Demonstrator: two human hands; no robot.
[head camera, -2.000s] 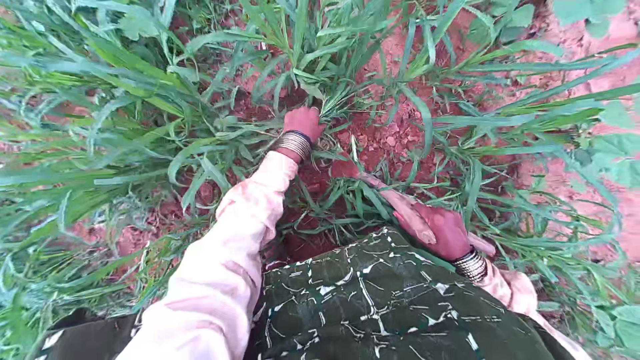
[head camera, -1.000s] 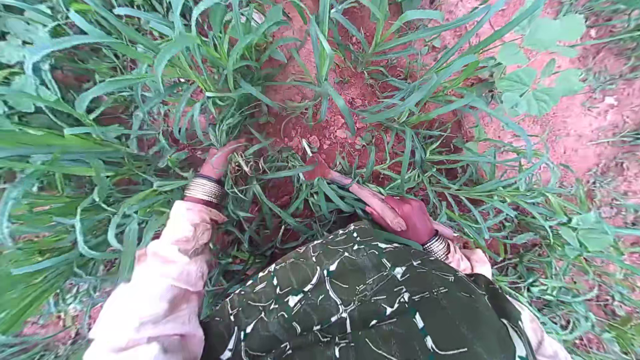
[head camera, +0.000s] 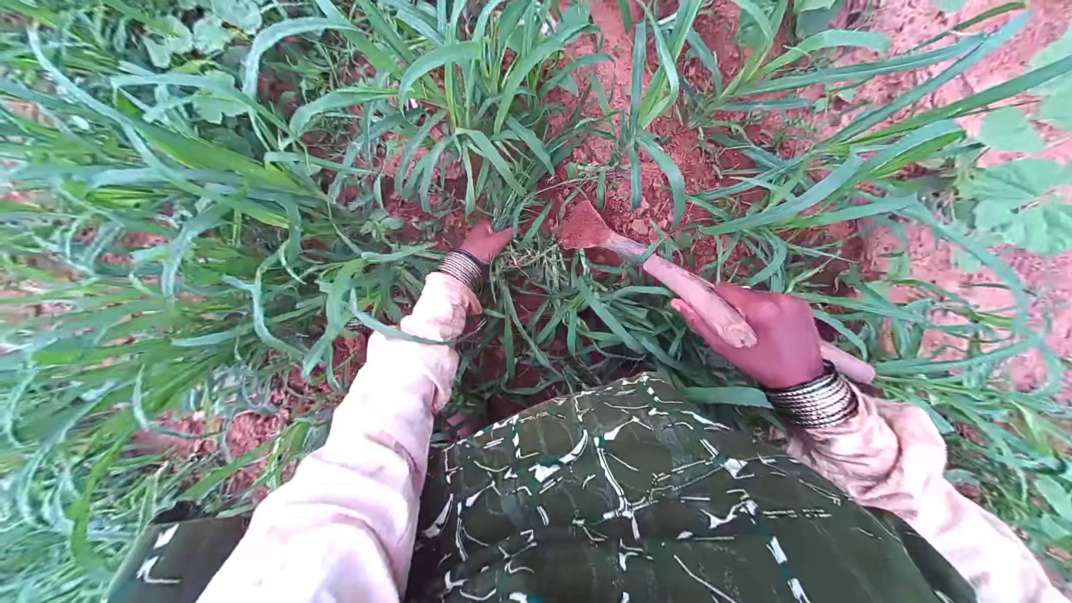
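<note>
My right hand (head camera: 758, 335) grips the wooden handle (head camera: 699, 301) of a small hand hoe. The hoe's flat blade (head camera: 584, 226), coated with red soil, points up and left, close to the ground. To its left, my left hand (head camera: 487, 241) is low among the grass, beside a small bunch of thin grass and weeds (head camera: 532, 255); leaves partly hide its fingers, so whether it holds any stems cannot be told. A leafy clump of tall green grass-like plants (head camera: 494, 109) stands just above my left hand. Both wrists wear stacked bangles.
Tall long-leaved plants (head camera: 193, 184) crowd the left side. Reddish soil (head camera: 620, 176) shows between the clumps. Broad-leaved plants (head camera: 1017, 188) grow at the right edge over pinkish ground. A dark green patterned cloth (head camera: 636, 502) covers my lap.
My left hand has moved right since one second ago, now close to the hoe's blade. My right hand keeps its hold on the hoe. The view has shifted.
</note>
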